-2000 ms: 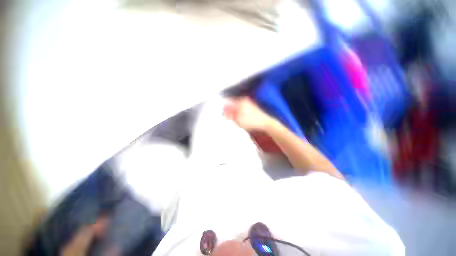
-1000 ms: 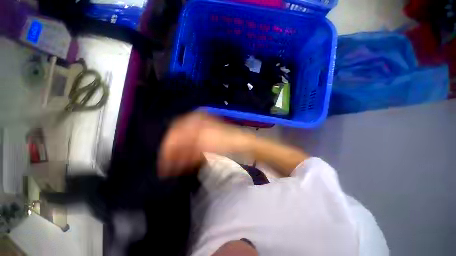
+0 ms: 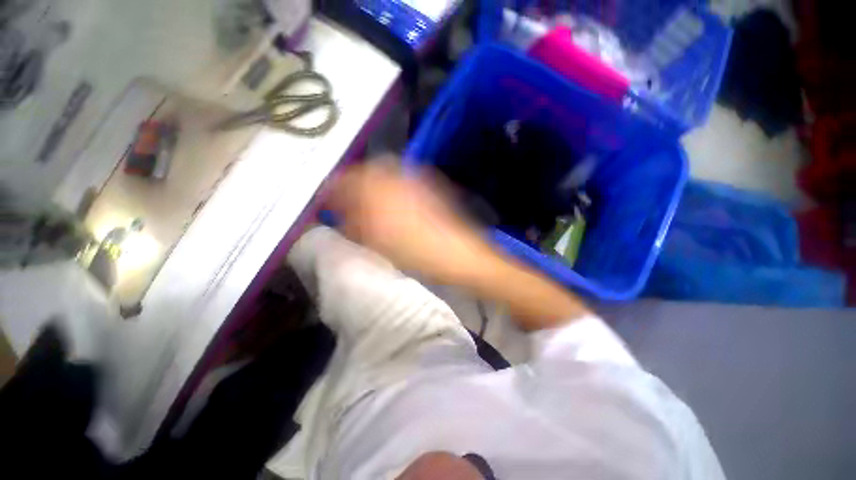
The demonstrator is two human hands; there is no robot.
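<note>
My right hand (image 3: 375, 202) is blurred, between the table's front edge and the blue basket; I cannot tell if it holds anything. My left hand is not in view. Black cloth (image 3: 249, 403) hangs below the table edge beside my lap at lower left. More black cloth (image 3: 47, 403) lies at the table's left end. The lit needle area (image 3: 117, 248) of the sewing machine is at left, too blurred for detail. Brass-handled scissors (image 3: 302, 105) lie on the white table (image 3: 235, 225).
A blue plastic basket (image 3: 662, 220) stands right of the table, with dark scraps and a green-white piece inside. Another blue basket (image 3: 709, 70) with a pink item is behind it. Blue plastic sheeting (image 3: 741, 244) lies at right. A small dark box (image 3: 150, 148) with red-orange marks sits by the machine.
The view has swung and turned, so more table shows. My right hand has moved off the black cloth to beside the table edge. The black cloth now shows only at lower left.
</note>
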